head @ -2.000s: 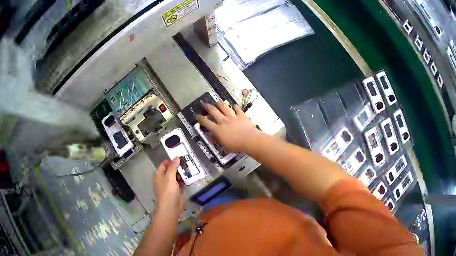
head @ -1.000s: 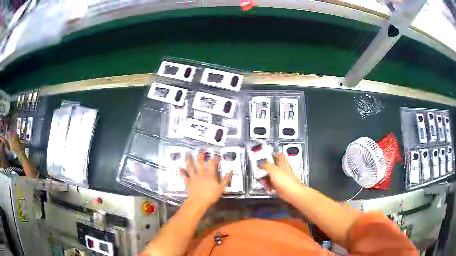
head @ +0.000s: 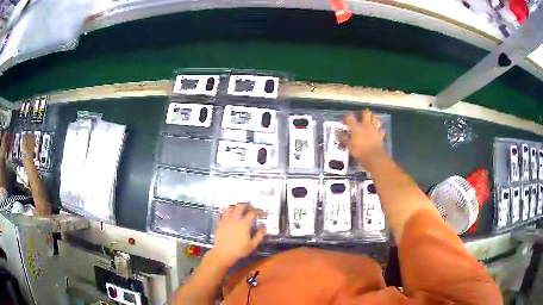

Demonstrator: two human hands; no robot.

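Note:
Two clear blister trays lie side by side. The left tray [head: 183, 153] holds several white housings [head: 249, 119] in its upper pockets; glare covers its lower right part. The right tray [head: 355, 237] holds upright white housings [head: 301, 205] in two rows. My right hand [head: 364, 140] is at the right tray's upper row, fingers spread, fingertips at the top end of a white housing [head: 336, 152]; whether it grips it cannot be told. My left hand [head: 238, 232] rests with fingers apart over the left tray's lower right pockets, holding nothing visible.
White sheets [head: 92, 170] lie left of the trays. A round white fan [head: 453, 204], red bag [head: 479, 189], clear scrap [head: 458, 132] and filled tray [head: 519, 179] lie right. A green conveyor [head: 238, 47] runs behind. Machines stand in front; another person's hands [head: 30, 158] work far left.
The view has turned from the machine to the bench. Since one second ago the left tray lies straighter, the right tray's lower housings are farther right, and my right hand has moved up and right.

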